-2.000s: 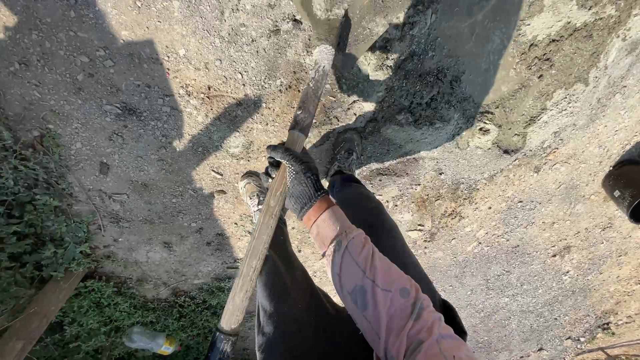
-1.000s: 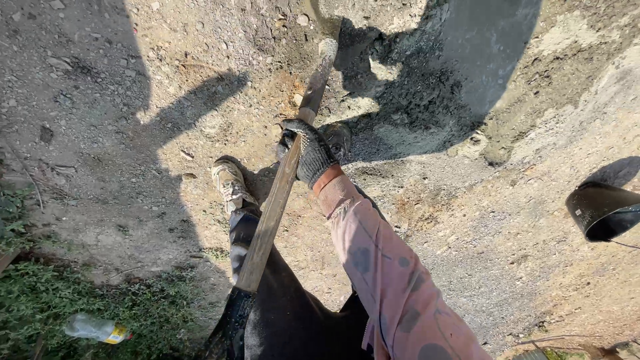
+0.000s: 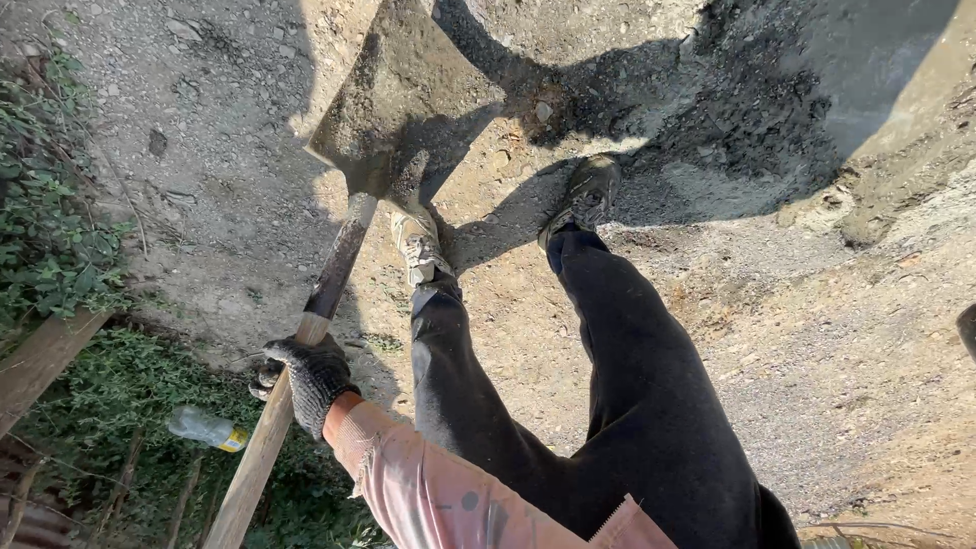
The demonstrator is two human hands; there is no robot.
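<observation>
My right hand (image 3: 309, 377), in a dark knitted glove below a stained pink sleeve, is closed around the wooden handle of a shovel (image 3: 332, 278). The handle slants from the bottom left up to a broad, dirt-coated metal blade (image 3: 404, 91) at the upper middle. Part of the blade lies in shadow, and its top edge runs near the frame's upper border. The blade is just beyond my left shoe (image 3: 419, 248); my right shoe (image 3: 585, 198) stands on the ground to its right. My left hand is outside the view, as is the handle's rear end.
Wet grey mortar or concrete (image 3: 862, 69) lies at the upper right beside damp gravel. Green plants (image 3: 53, 206), a wooden beam (image 3: 46, 362) and a clear plastic bottle (image 3: 206, 428) are at the left. A dark container's edge (image 3: 967, 328) shows at the far right.
The shovel has swung leftward and back towards me, bringing its blade into view. My right hand has moved left and down with the handle, still gripping it.
</observation>
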